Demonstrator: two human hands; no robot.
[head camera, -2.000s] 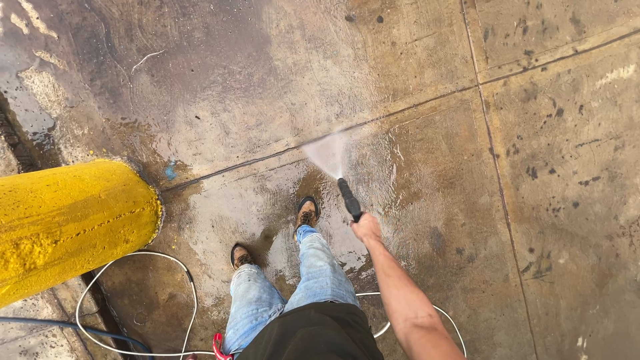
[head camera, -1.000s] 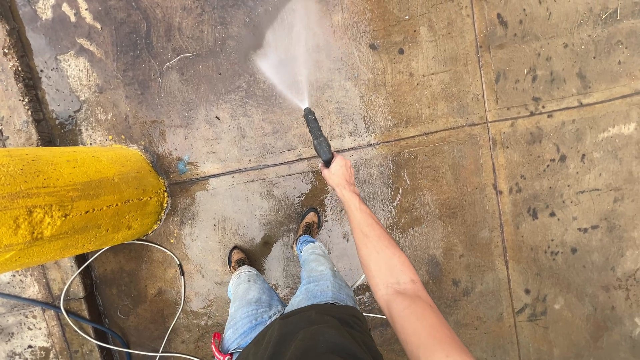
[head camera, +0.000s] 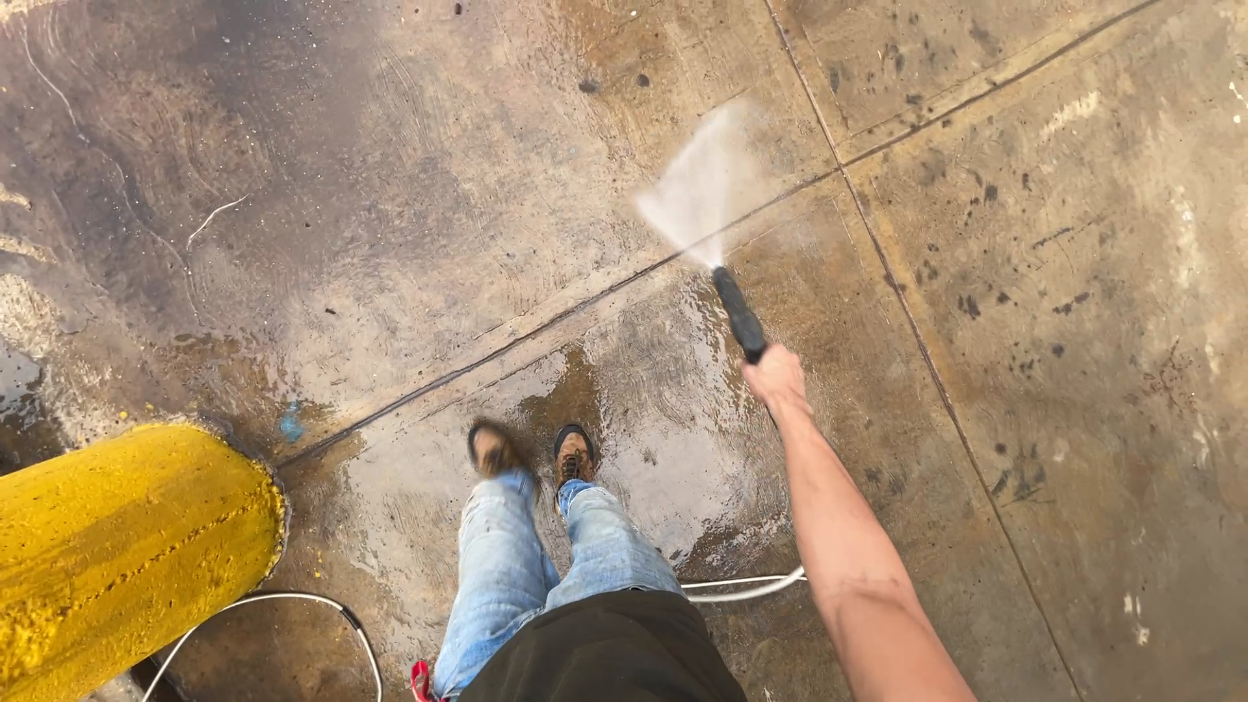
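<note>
My right hand (head camera: 777, 377) grips the rear of a black pressure washer spray gun (head camera: 739, 314), its nozzle pointing away from me. A white fan of water (head camera: 704, 190) leaves the nozzle and crosses a joint in the concrete floor (head camera: 624, 283). Behind my arm, a white hose (head camera: 746, 588) shows beside my jeans and passes out of sight under the forearm. My left hand is outside the picture. Wet, shiny concrete lies around my boots (head camera: 574, 455).
A yellow-painted round bollard (head camera: 146, 536) stands at the lower left, with a loop of white hose (head camera: 336, 606) on the floor next to it. A red item (head camera: 421, 681) hangs at my left hip. Dark spots mark the concrete at right.
The spray has moved right, from the floor left of the crossing joints to near where they meet. My left boot has moved closer to the right one. The view has turned.
</note>
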